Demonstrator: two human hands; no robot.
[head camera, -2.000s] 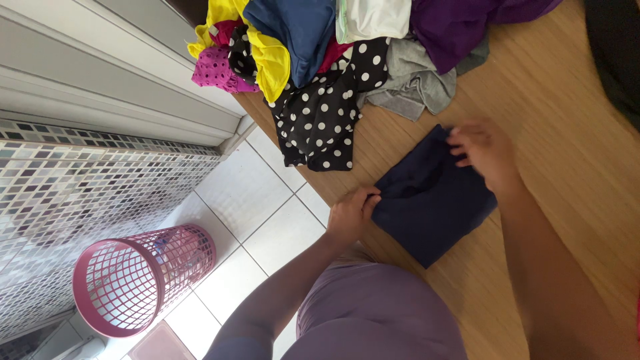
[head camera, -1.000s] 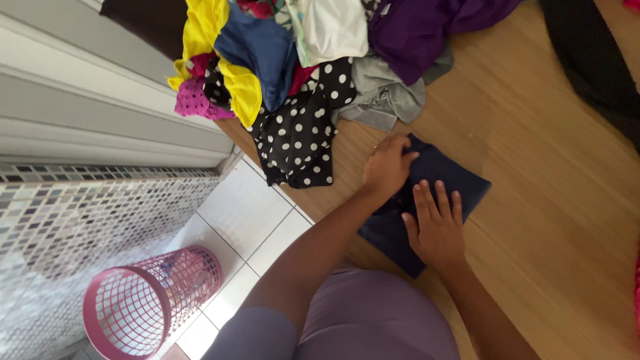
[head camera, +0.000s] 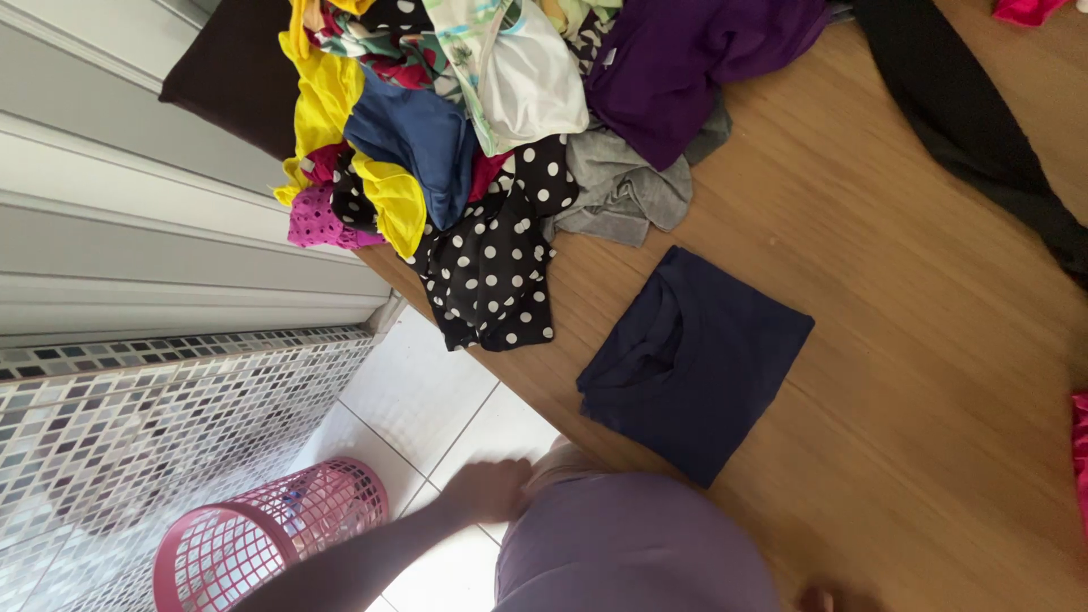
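Note:
A navy blue T-shirt (head camera: 722, 365), folded into a flat squarish shape with its neckline showing, lies on the wooden table (head camera: 918, 408). My left hand (head camera: 491, 490) is beside my torso, off the table's edge and below left of the shirt; its fingers look curled, but blur hides whether they hold anything. Only a small blurred part of my right hand (head camera: 818, 598) shows at the bottom edge, over the table. Neither hand touches the navy shirt.
A heap of clothes lies at the top, with a black polka-dot garment (head camera: 489, 272), a grey cloth (head camera: 629, 191) and a purple garment (head camera: 680, 76). A black cloth (head camera: 960, 110) is at the upper right. A pink plastic basket (head camera: 225, 510) stands on the tiled floor.
Both hands have let go of the navy shirt and moved toward my body, the right one nearly out of view. One second ago they rested on the shirt, which now lies flat.

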